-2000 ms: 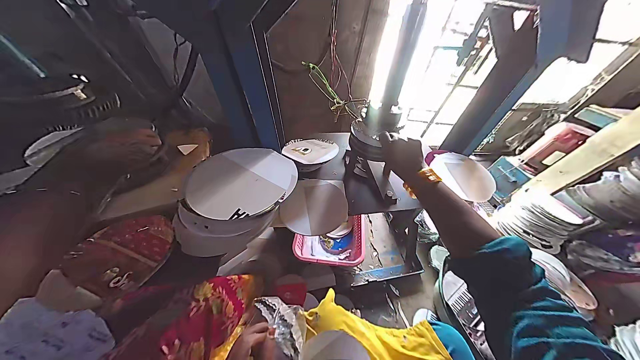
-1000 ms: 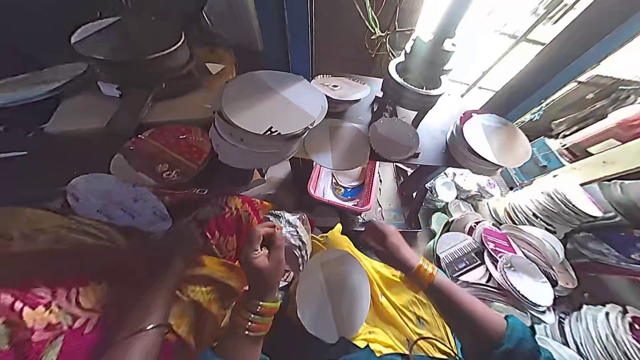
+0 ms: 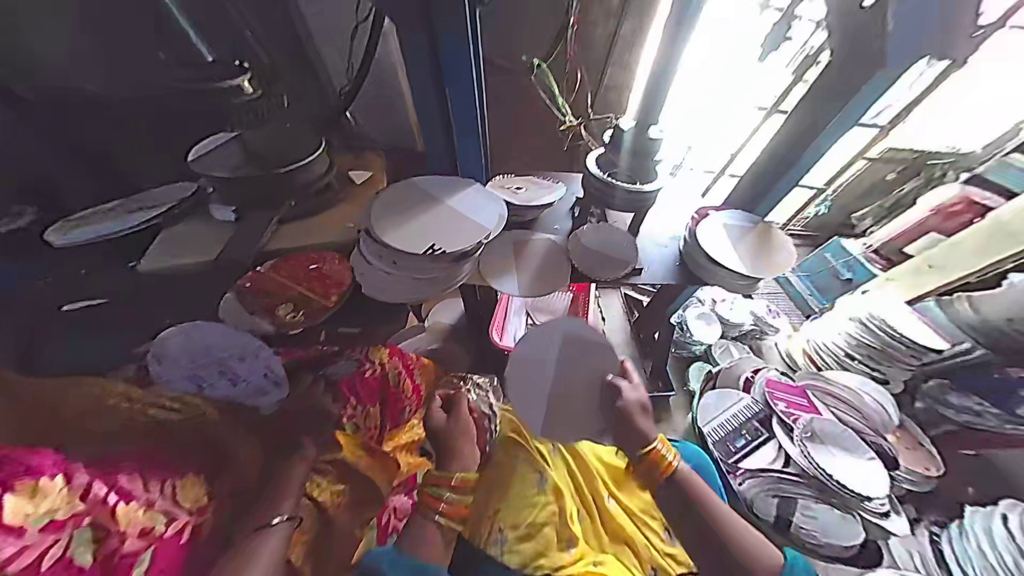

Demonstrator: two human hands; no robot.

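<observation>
My right hand (image 3: 630,404) grips the right edge of a round grey disc (image 3: 560,380), held above the yellow cloth on my lap (image 3: 572,508). Close to its left, my left hand (image 3: 453,424) is closed on a crumpled silvery, foil-like piece (image 3: 480,398). Beyond them a stack of round pale discs (image 3: 436,216) stands on the bench, with a flat grey disc (image 3: 525,264) and a smaller round disc (image 3: 603,250) beside it. A round press die (image 3: 624,180) stands behind these, and another disc stack (image 3: 746,244) is at the bench's right end.
A pink plastic basket (image 3: 502,320) sits below the bench edge. On the left are a co-worker's arm (image 3: 280,496), a red patterned disc (image 3: 296,288), a bluish disc (image 3: 216,366) and a second press die (image 3: 256,164). Heaps of plates (image 3: 840,460) lie at the right.
The grey disc was over my lap a second ago; it is now raised forward in my right hand. Two seconds ago my right hand was at the press, where the upper part was lower.
</observation>
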